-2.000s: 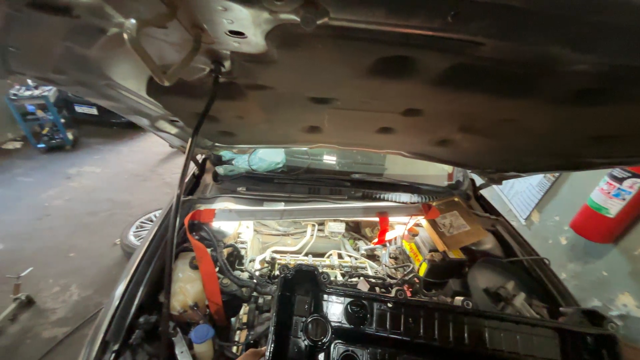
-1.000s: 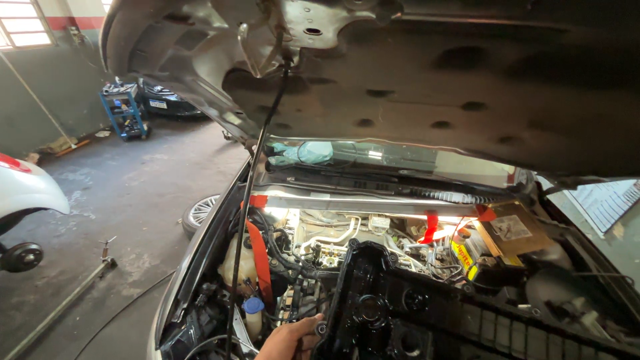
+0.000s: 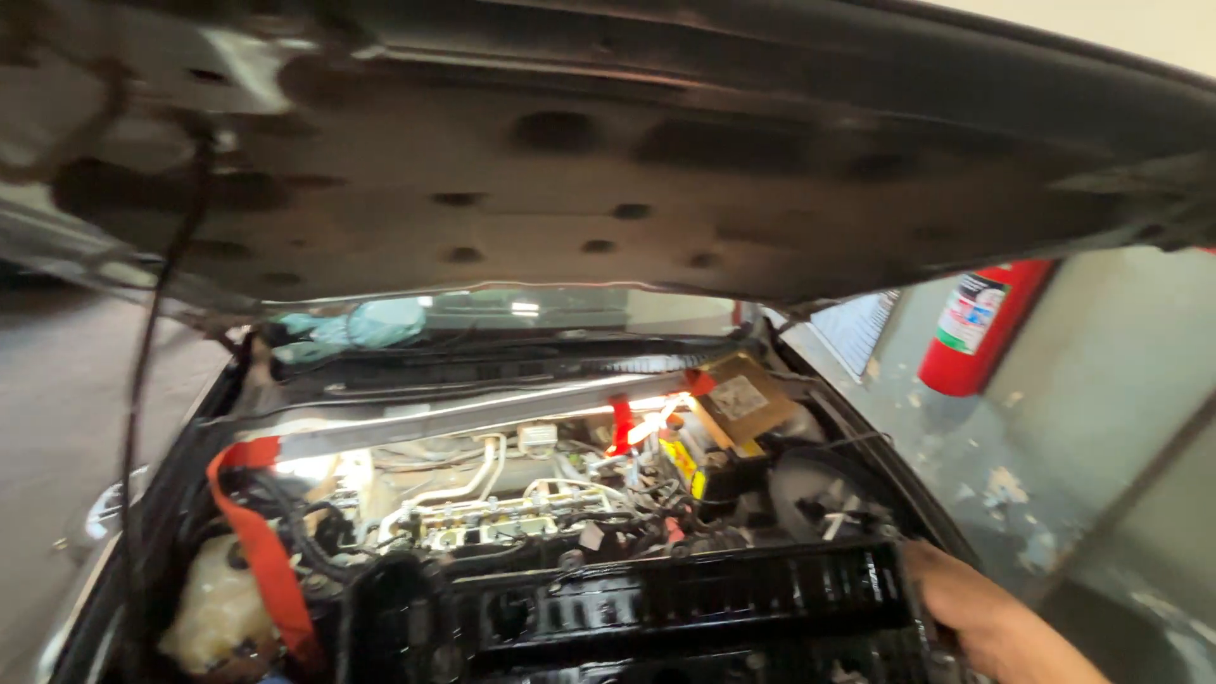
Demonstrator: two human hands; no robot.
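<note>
A black plastic engine cover (image 3: 684,608), glossy and wet-looking, spans the bottom of the head view in front of the opened engine (image 3: 494,518). My right hand (image 3: 950,594) grips its right end, with the fingertips hidden behind the edge. My left hand is out of sight. Beyond the cover, pale metal parts and pipes of the engine top lie exposed under a bright light bar (image 3: 456,410). A red strap (image 3: 256,541) hangs from the bar's left end, and another red strap (image 3: 620,427) hangs nearer its right end.
The raised hood (image 3: 570,171) spans overhead, with a dark prop rod (image 3: 157,332) at left. A cardboard box (image 3: 746,399) rests at the bay's back right, near the battery (image 3: 717,480). A pale reservoir (image 3: 218,603) is at front left. A red fire extinguisher (image 3: 983,328) hangs on the right wall.
The view has swung right since one second ago. The left hand, seen then at the cover's left end, is out of view; my right hand now shows at its right end.
</note>
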